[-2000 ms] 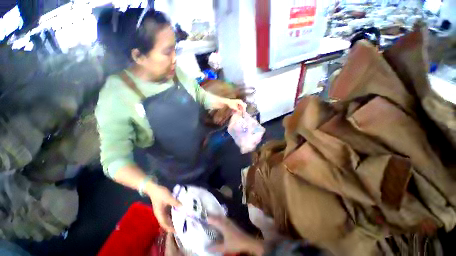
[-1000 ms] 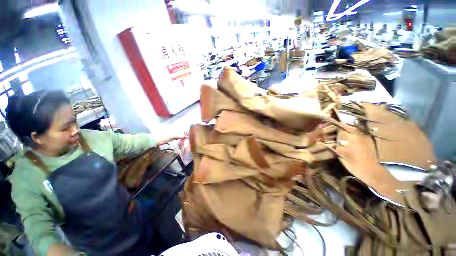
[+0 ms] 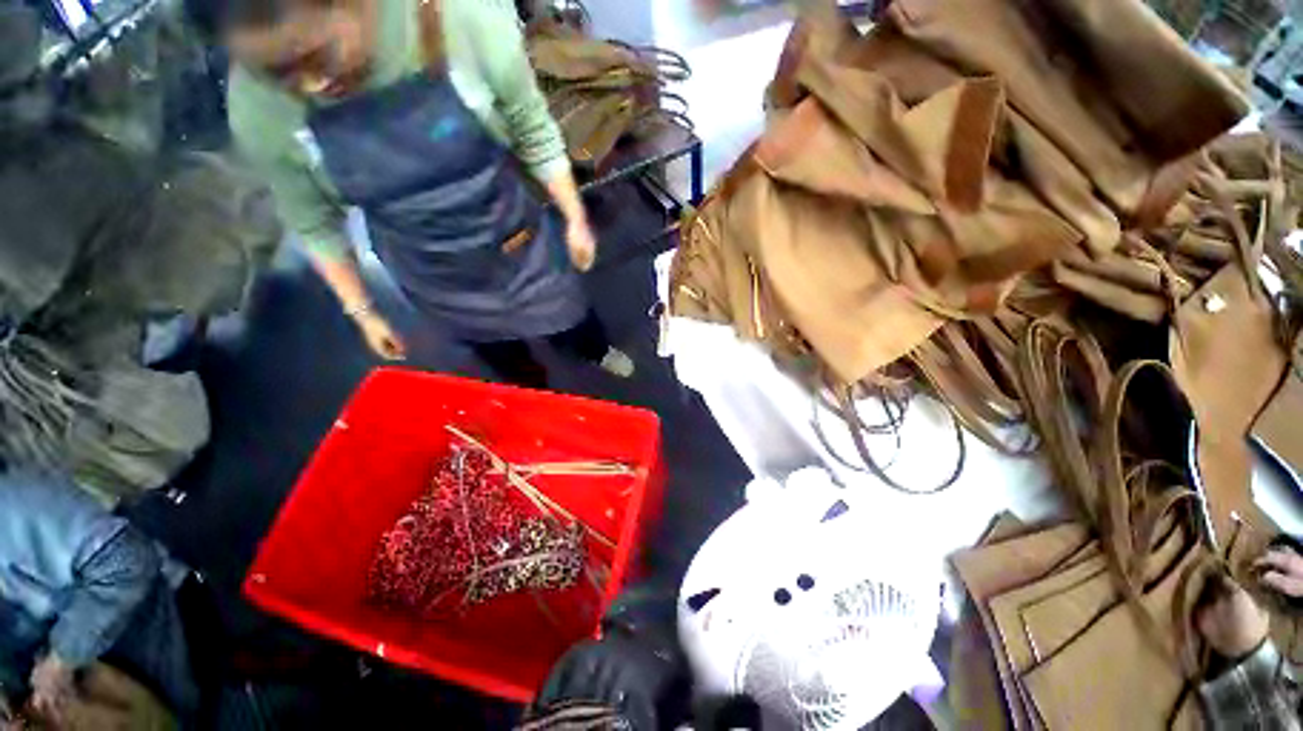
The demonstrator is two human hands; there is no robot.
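A white round fan (image 3: 822,614) with a slatted grille and two dark dots stands at bottom centre, beside the table. A hand in a checked sleeve, seemingly my left hand (image 3: 1236,628), is at the lower right among brown straps; its grip cannot be told. Fingertips, seemingly of my right hand (image 3: 1282,571), show at the right edge, mostly cut off. Flat brown bags (image 3: 1079,628) lie just left of these hands. A large heap of brown bags (image 3: 857,243) with looped straps lies on the white table (image 3: 729,386).
A red crate (image 3: 307,550) on the floor holds small dark-red and pale pieces and thin strips. Behind it stands a person in a green top and dark apron (image 3: 457,214). Another person's blue sleeve (image 3: 86,571) is at lower left, below greyish piles (image 3: 115,414).
The view has swung down, bringing the whole red crate and most of the fan into sight. The person's hand has left the fan, and the pale item formerly held is no longer seen.
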